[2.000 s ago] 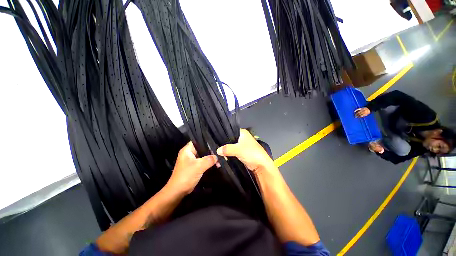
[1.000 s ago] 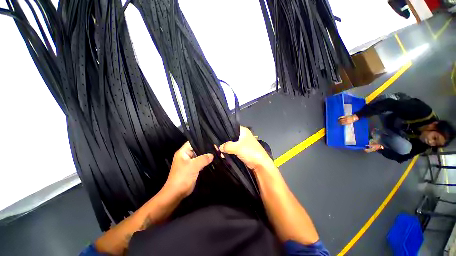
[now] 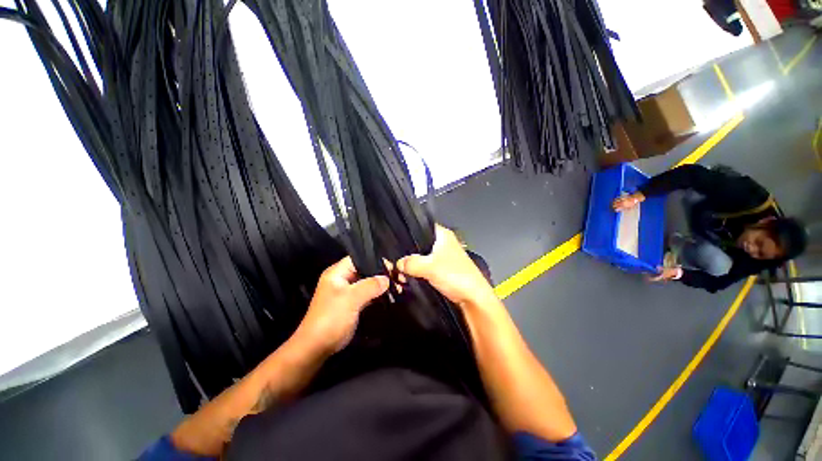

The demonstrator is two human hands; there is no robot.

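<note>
A handful of long black straps [image 3: 347, 117] runs from the white table down to my hands at the centre. My left hand [image 3: 341, 302] grips its left side, thumb pointing inward. My right hand [image 3: 442, 270] grips its right side, the fingertips of both hands close together. The strap ends below my hands merge with the dark apron [image 3: 379, 419]. The main bundle of punched straps [image 3: 198, 180] hangs over the table edge at the left. A thin black curl [image 3: 424, 162] sticks out beside the handful.
A separate pile of straps [image 3: 554, 81] hangs over the white table [image 3: 415, 63] edge. A cardboard box [image 3: 662, 122] is beneath it. At the right, a crouching person [image 3: 721, 221] holds a blue crate [image 3: 613, 221]. Another blue crate [image 3: 726, 425] lies on the grey floor.
The held straps have parted slightly into left and right groups above my hands, which stay in nearly the same place. The person has turned and tilted the blue crate and moved it slightly left.
</note>
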